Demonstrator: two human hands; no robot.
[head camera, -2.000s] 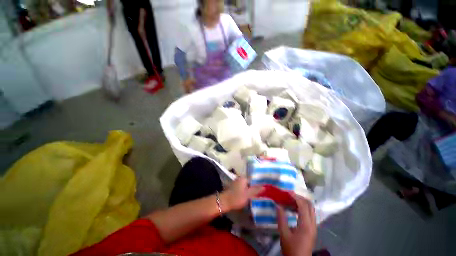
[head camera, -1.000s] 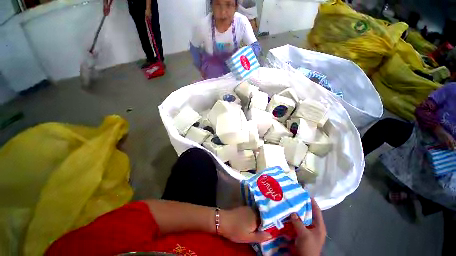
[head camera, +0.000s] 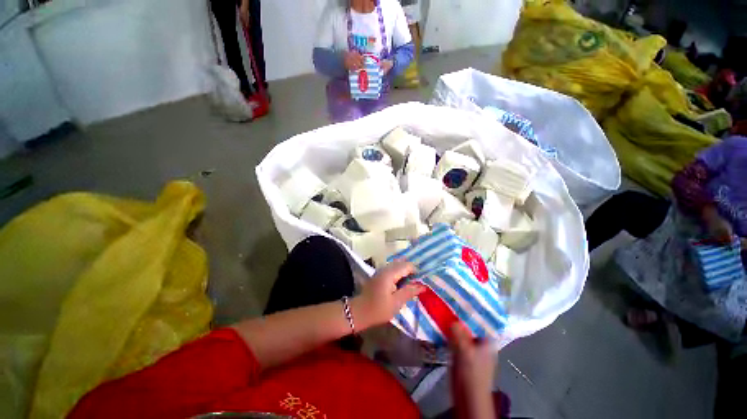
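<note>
A blue-and-white striped cover (head camera: 446, 282), right side out with a red band and a red oval patch, is tilted over the near rim of the central white sack (head camera: 282, 192). My left hand (head camera: 381, 296) holds its left side, fingers on the striped face. My right hand (head camera: 475, 356) is blurred, with its fingers at the cover's lower edge by the red band; its exact grip is unclear. Several cream inside-out covers (head camera: 375, 200) lie in the sack, some showing dark round openings.
A person opposite holds another striped cover (head camera: 365, 81). A second white sack (head camera: 569, 131) stands behind the central one. Yellow sacks lie at left (head camera: 106, 286) and upper right (head camera: 573, 49). A seated person in purple at right handles a striped cover (head camera: 719, 266). My knee (head camera: 311, 274) touches the central sack.
The cover has turned: its oval patch moved from the upper left to the upper right. My left hand has moved up its left side; my right hand has dropped to its lower edge.
</note>
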